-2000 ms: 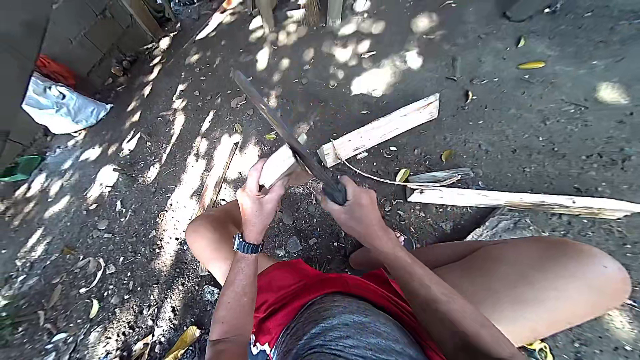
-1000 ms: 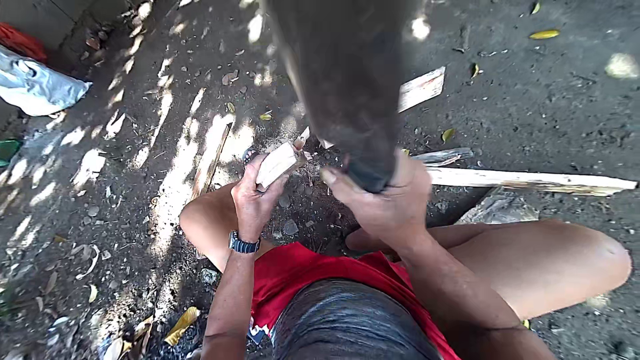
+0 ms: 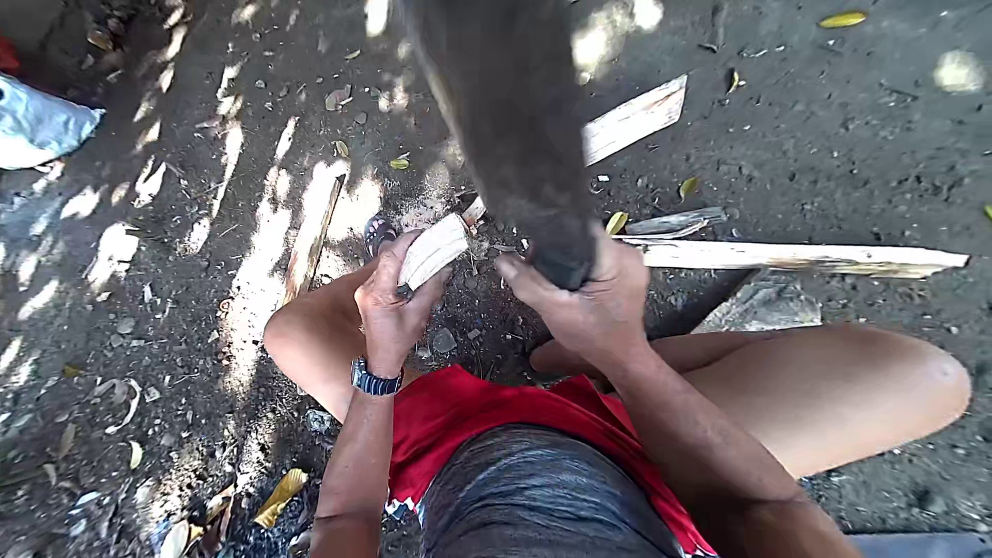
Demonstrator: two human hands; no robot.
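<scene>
My left hand [image 3: 391, 294], with a watch on its wrist, grips a short pale piece of split wood [image 3: 434, 249] in front of my shorts. My right hand [image 3: 593, 298] is closed around the dark handle of a large blade, likely a machete [image 3: 504, 101]. The blade points up toward the camera and is blurred; its tip is out of view. It hides part of a flat board [image 3: 637, 120] on the ground behind it. The wood and the blade are apart.
A long split stick [image 3: 806, 257] and a shorter wood scrap [image 3: 676, 223] lie on the ground at right, near a flat stone [image 3: 763, 306]. Another stick [image 3: 314, 232] lies beyond my left knee. A white sack [image 3: 43, 124] sits at far left.
Two seconds ago the blade lay across the wood in my left hand; by one second ago it was raised toward the camera, and it is still raised. The left hand keeps hold of the wood.
</scene>
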